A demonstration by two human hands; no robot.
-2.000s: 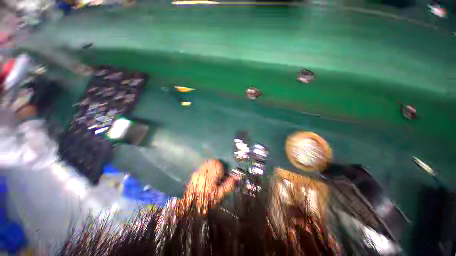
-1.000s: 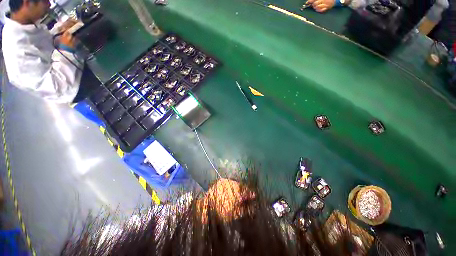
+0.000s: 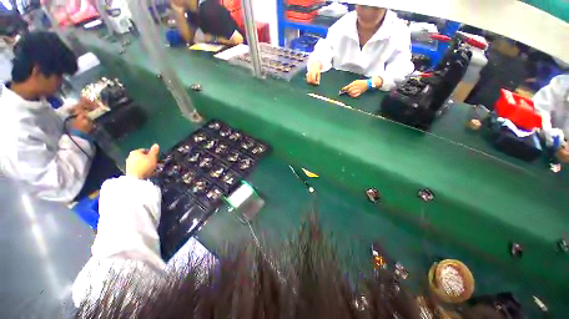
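My left hand [image 3: 143,162] is at the upper left edge of the black parts tray [image 3: 171,215], its white sleeve reaching in from below. The thumb points up; whether the fingers hold a part is too small to tell. Many tray pockets hold small housings; the nearer pockets look dark. The solder wire reel [image 3: 245,200] stands at the tray's right edge, with a thin wire running down from it. Loose housings [image 3: 400,271] lie by the tan bowl of metal shavings [image 3: 451,281]. Dark hair covers the bottom middle. My right hand is not in view.
A person in white [image 3: 37,137] sits close at left, another [image 3: 365,50] across the bench. A post [image 3: 165,68] stands behind the tray. A dark stick tool [image 3: 301,179], a yellow piece [image 3: 309,173] and housings [image 3: 372,194] lie on the green mat.
The view has swung up, showing more people across the bench. My left hand has moved from the bottom middle, below the reel, to the tray's left edge.
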